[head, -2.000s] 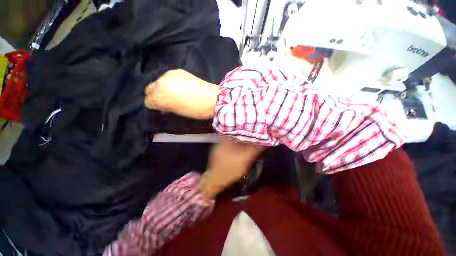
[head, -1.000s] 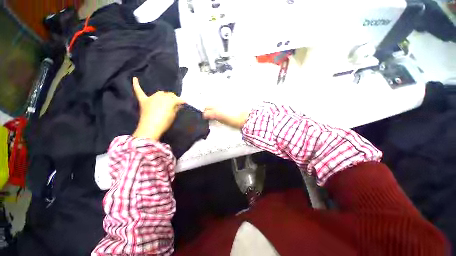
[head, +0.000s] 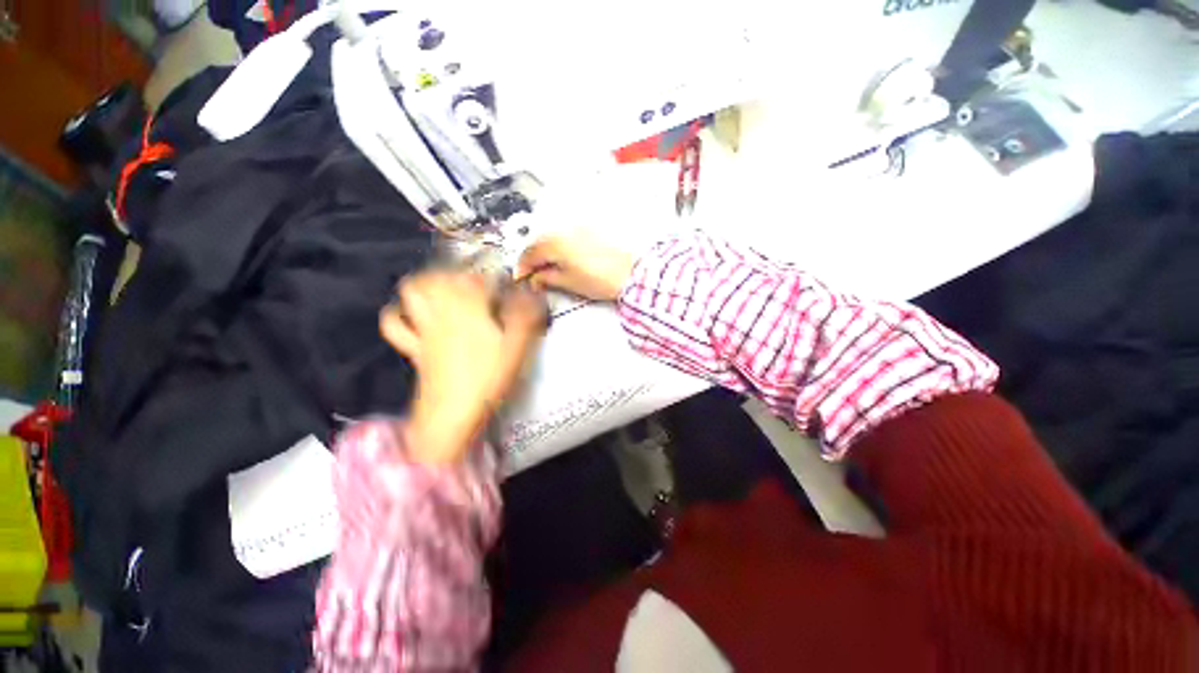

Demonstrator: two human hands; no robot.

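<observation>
A black garment (head: 283, 263) is heaped on the left and reaches the needle area (head: 506, 217) of the white sewing machine. My left hand (head: 460, 335) is blurred, palm down over the garment's edge just in front of the presser foot. Its fingers are bent; whether they pinch the cloth cannot be told. My right hand (head: 572, 266) is right of the needle area, its fingertips closed on the edge of the black garment. The fingertips of both hands are close together.
A red item (head: 655, 142) and dark thread snips (head: 688, 175) lie on the machine bed (head: 789, 250). Metal fittings (head: 1010, 132) are at the right. Black cloth (head: 1118, 289) lies at far right. Yellow (head: 20, 526) and red baskets are at far left, an orange-red tie (head: 142, 164) upper left.
Both hands have brought the garment's edge from the front of the bed up to the needle area. The view has shifted, and the machine head stands further left and tilted.
</observation>
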